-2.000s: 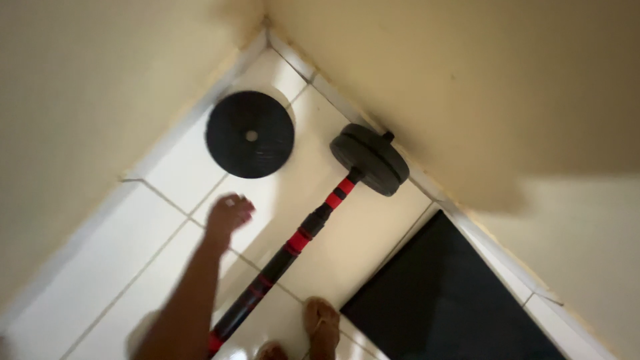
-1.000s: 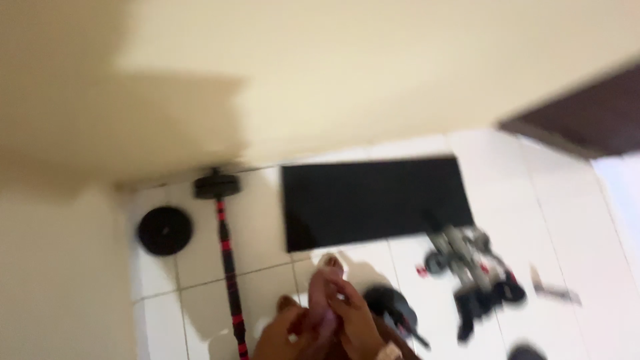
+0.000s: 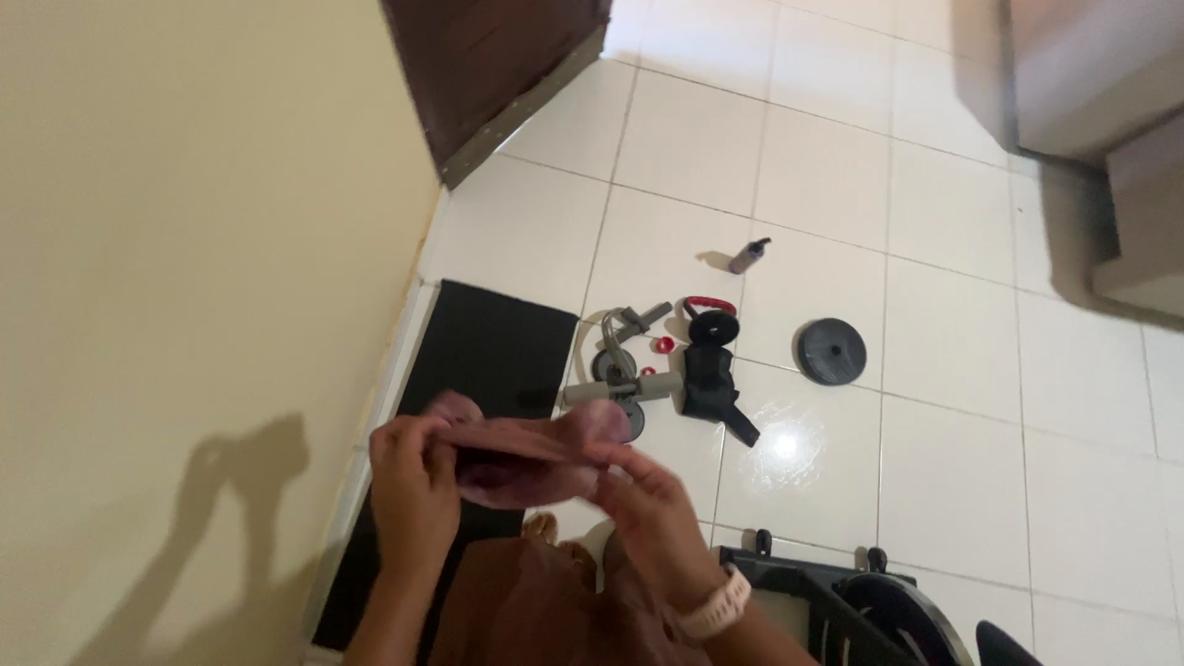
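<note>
My left hand (image 3: 416, 472) and my right hand (image 3: 643, 504) hold a pink cloth (image 3: 527, 444) stretched between them, its middle hanging partly open. The fingers of each hand pinch one end of it. A light-coloured watch band is on my right wrist. Below the cloth, a black mat (image 3: 499, 342) lies on the floor along the wall. Just beyond my right hand are a grey frame with foam grips (image 3: 661, 386), a black strap or pad (image 3: 708, 384) and a round black piece with a red handle (image 3: 712, 319).
A small pump bottle (image 3: 749, 256) stands on the tiled floor. A dark round weight plate (image 3: 832, 351) lies to the right. Near the bottom right is a black framed piece of equipment (image 3: 786, 564). A brown door (image 3: 499, 74) is at the top, light furniture (image 3: 1091, 83) at the upper right.
The view has swung away from the corner with the barbell. Both hands are now raised with the cloth spread between them; one second ago they were close together around something pinkish.
</note>
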